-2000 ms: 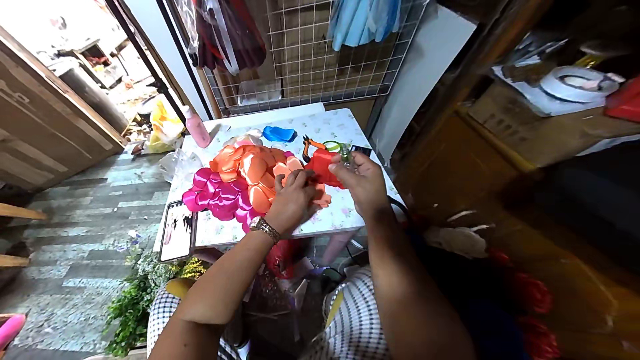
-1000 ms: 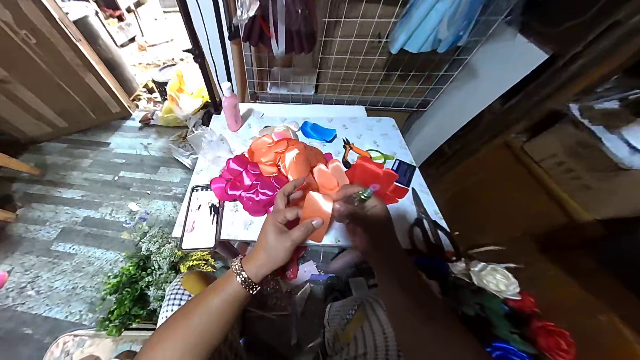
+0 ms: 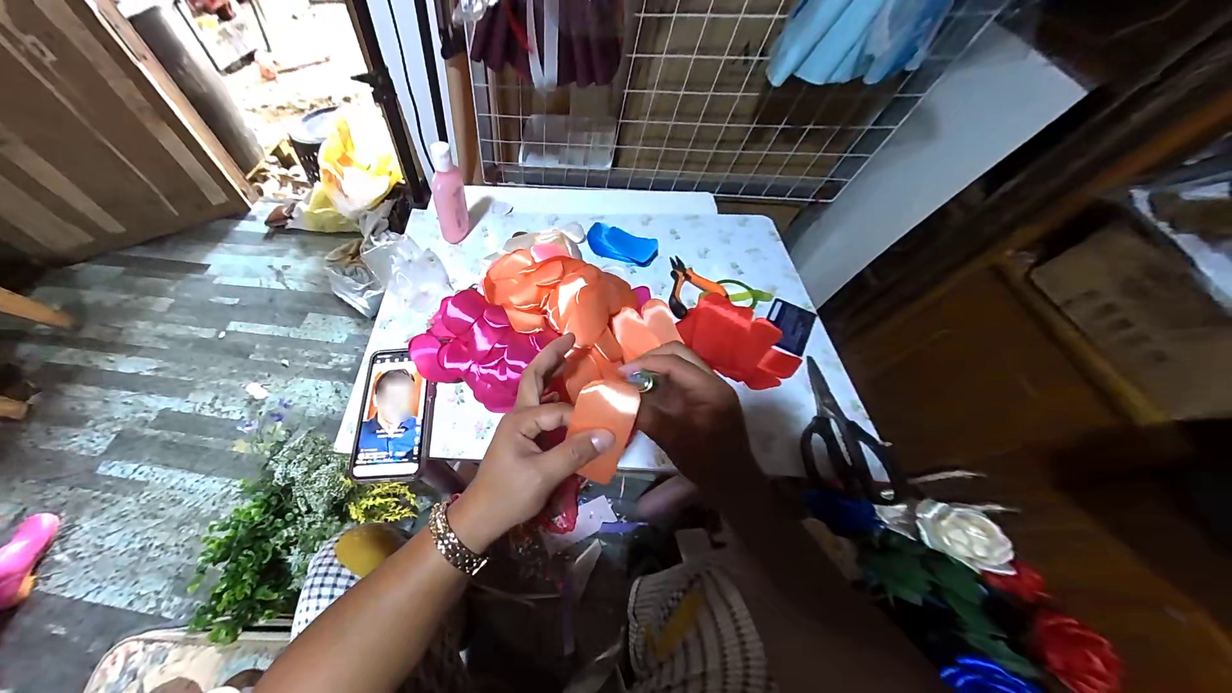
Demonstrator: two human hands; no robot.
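My left hand (image 3: 534,452) grips an orange fabric petal (image 3: 604,428) between thumb and fingers near the table's front edge. At the petal's upper right, my right hand (image 3: 691,404) is closed around a small green, shiny item (image 3: 642,381) that I cannot identify. Just beyond my hands lie heaps of orange petals (image 3: 558,294) and magenta petals (image 3: 481,351). Red petals (image 3: 736,339) are spread to the right, beside orange-handled pliers (image 3: 695,281) and a green-handled tool (image 3: 749,294). A blue petal piece (image 3: 623,244) rests farther back.
A pink bottle (image 3: 449,197) stands at the table's back left. A smartphone (image 3: 390,416) lies at the left edge, black scissors (image 3: 839,438) at the right edge. Greenery (image 3: 274,525) is low on the left, fabric roses (image 3: 965,535) low on the right. A wire grid (image 3: 693,106) stands behind.
Two seconds ago both hands were over the red and orange petals farther right; they have come back left, and a single orange petal is now in my left hand. The view has shifted.
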